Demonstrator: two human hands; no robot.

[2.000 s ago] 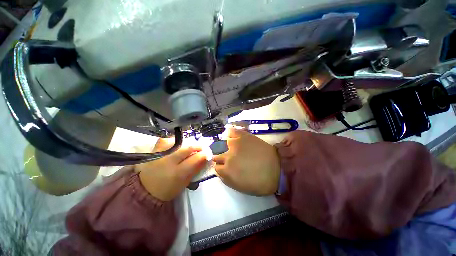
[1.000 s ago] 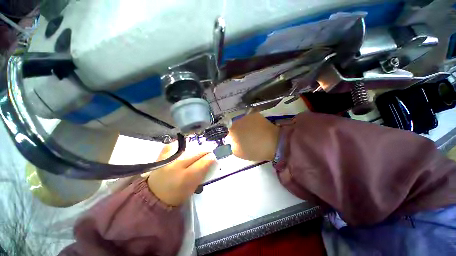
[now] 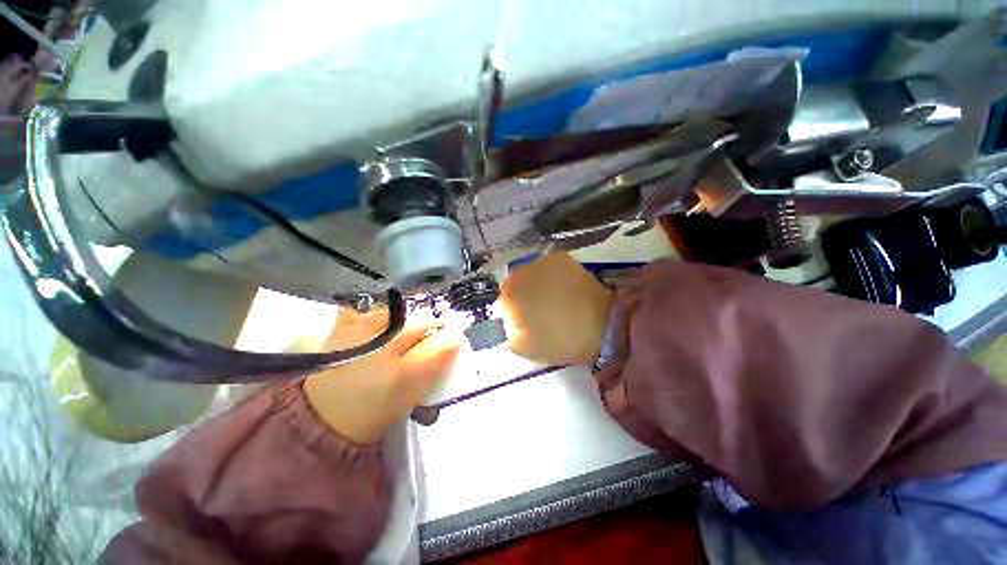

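White fabric [image 3: 444,362] lies under the lamp glare at the needle area, overexposed, its edges unclear. My left hand [image 3: 381,375] rests on it left of the needle, fingertips pressing the fabric. My right hand [image 3: 554,309] is right of the needle, its fingers partly hidden behind the grey-blue knob-like piece [image 3: 486,334] and lost in glare; its grip cannot be told. The off-white sewing machine head [image 3: 320,77] with a blue stripe stands over both hands. The round pale grey cap [image 3: 422,249] sits above the needle area.
A curved metal guard [image 3: 66,276] arches at left, before a pale yellow round thing [image 3: 144,375]. White fabric [image 3: 44,475] is heaped at far left. A black device [image 3: 897,259] with cable stands at right. A ruled strip [image 3: 552,508] lines the front edge. Part of a person [image 3: 17,83] shows top left.
My right hand has moved up and away from my left fingertips, uncovering the dark line on the bed. Its sleeve now covers most of the blue-handled snips. My left hand has barely moved.
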